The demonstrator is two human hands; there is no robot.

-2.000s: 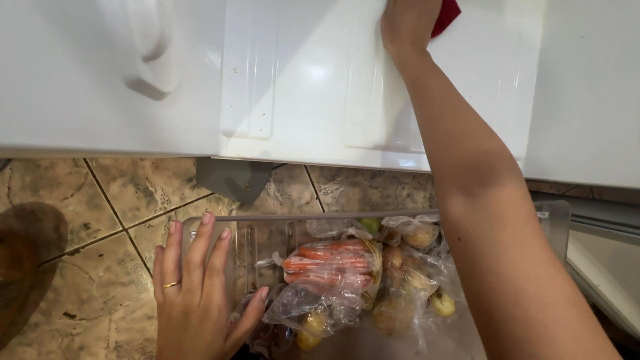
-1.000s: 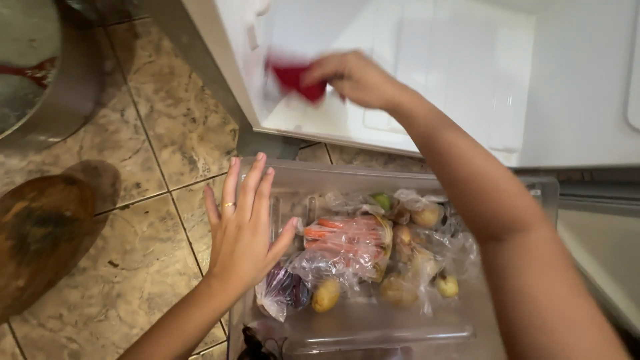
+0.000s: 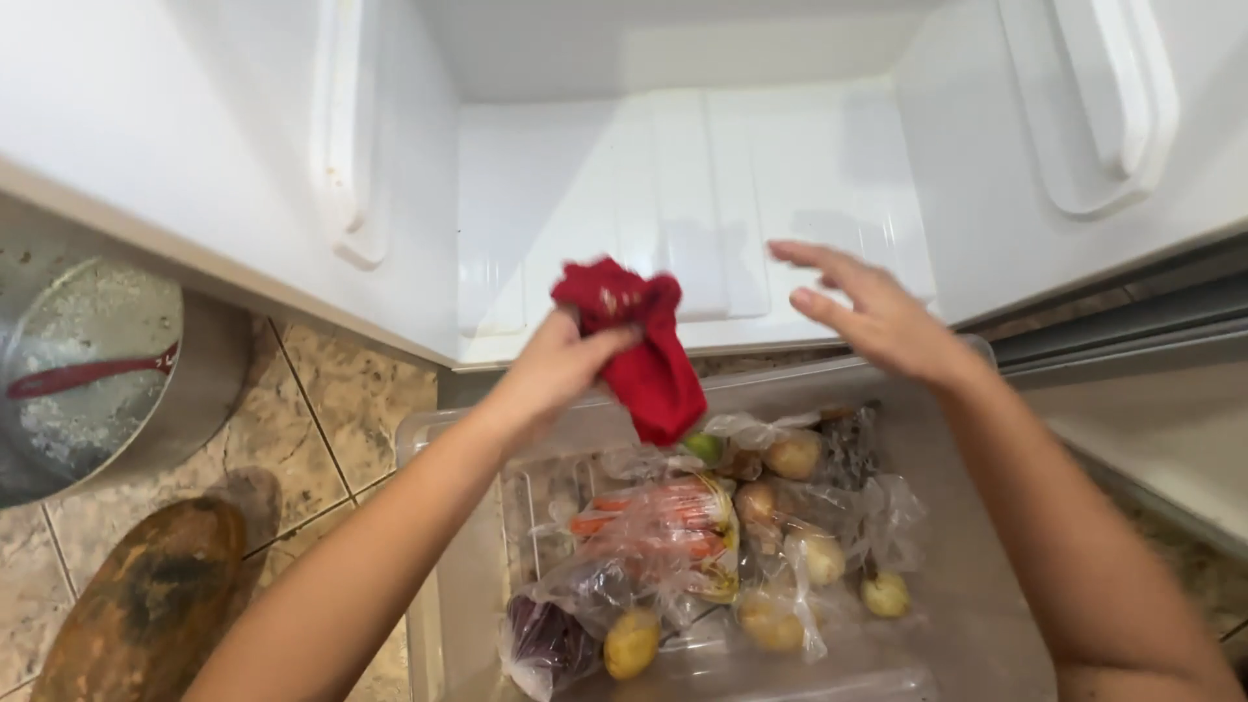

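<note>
My left hand (image 3: 575, 356) grips a crumpled red cloth (image 3: 643, 351), which hangs above the back edge of a clear plastic refrigerator drawer (image 3: 975, 595). My right hand (image 3: 868, 312) is empty with fingers apart, in front of the white refrigerator interior (image 3: 585, 195). Inside the drawer lie bagged carrots (image 3: 663, 526), a purple vegetable in a plastic bag (image 3: 551, 639), a yellow fruit or potato (image 3: 632, 643), a green fruit (image 3: 704, 448), a pale onion-like bulb (image 3: 885, 594) and several bagged round vegetables (image 3: 795, 453).
At the left, a large metal pot (image 3: 210, 380) holds cloudy liquid and a red-handled utensil (image 3: 93, 375). Below it a brown, mottled oblong object (image 3: 141, 609) rests on the tiled floor (image 3: 322, 419). The refrigerator's open door (image 3: 1150, 409) is at the right.
The red cloth has passed from my right hand to my left. My left hand has left the drawer's edge and risen; my right hand has moved right, away from the cloth. The view has shifted.
</note>
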